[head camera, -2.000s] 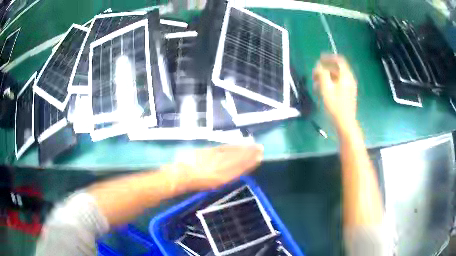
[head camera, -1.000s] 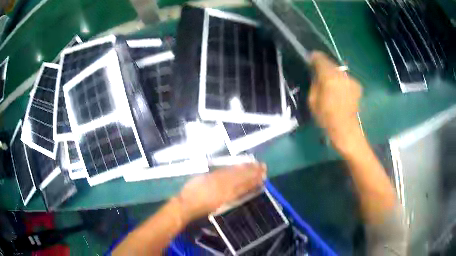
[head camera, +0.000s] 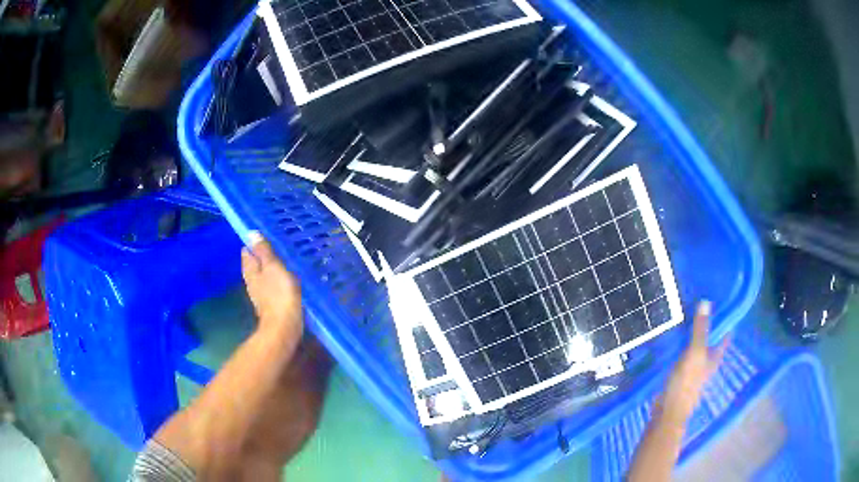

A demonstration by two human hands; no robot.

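A blue basket (head camera: 702, 184) fills the middle of the view and holds several solar panels. One solar panel (head camera: 556, 292) lies face up in its near part. Another panel (head camera: 396, 42) lies at the far end. Between them, more panels stand on edge or lean. Dark cables (head camera: 546, 400) lie by the near panel. My left hand (head camera: 273, 287) is on the basket's left rim, thumb on top, fingers hidden underneath. My right hand (head camera: 686, 372) is on the near right rim, its other fingers hidden.
A blue stool (head camera: 113, 301) stands at the left on the green floor. Another blue basket (head camera: 815, 405) is at the lower right. A red object (head camera: 24, 282) is at the far left edge. A dark shiny object (head camera: 810, 287) is on the right.
The view has turned from the green table of panels down to the basket. Both hands have moved to the basket's rim; the panel my right hand held is no longer in it.
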